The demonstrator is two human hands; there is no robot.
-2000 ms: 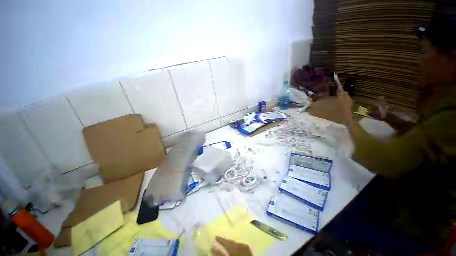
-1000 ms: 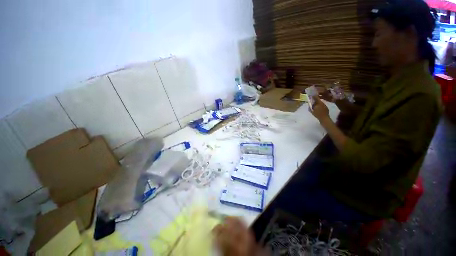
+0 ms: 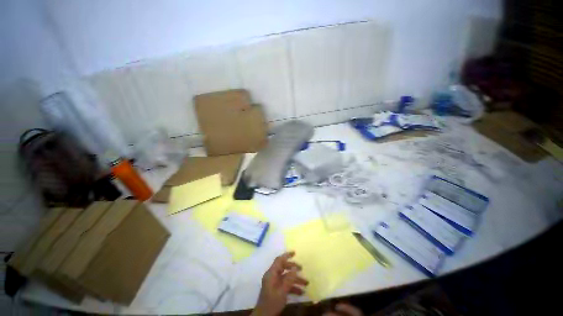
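My left hand (image 3: 284,281) is over the left edge of a yellow sheet (image 3: 324,259), fingers apart and empty. My right hand (image 3: 342,309) is cut off by the bottom edge; only part shows, blurred. A slim pointed tool (image 3: 371,249), perhaps a craft knife, lies at the sheet's right edge. A faint clear tray (image 3: 332,213) lies at its top. One blue-and-white retail box (image 3: 244,228) lies on another yellow sheet to the left. Several more boxes (image 3: 410,247) lie fanned out on the right. White coiled cables (image 3: 352,185) lie behind.
Brown cartons (image 3: 117,253) stand at the left, near an orange cylinder (image 3: 131,179) and a dark bag (image 3: 55,163). A grey tray stack (image 3: 281,154), white block (image 3: 319,162), black phone (image 3: 244,190) and cardboard (image 3: 231,123) are near the wall. Crumpled blue-white packaging (image 3: 395,125) lies at the back.
The view has swung left, bringing the cartons into view; the co-worker has left the picture. My left hand now shows with spread fingers.
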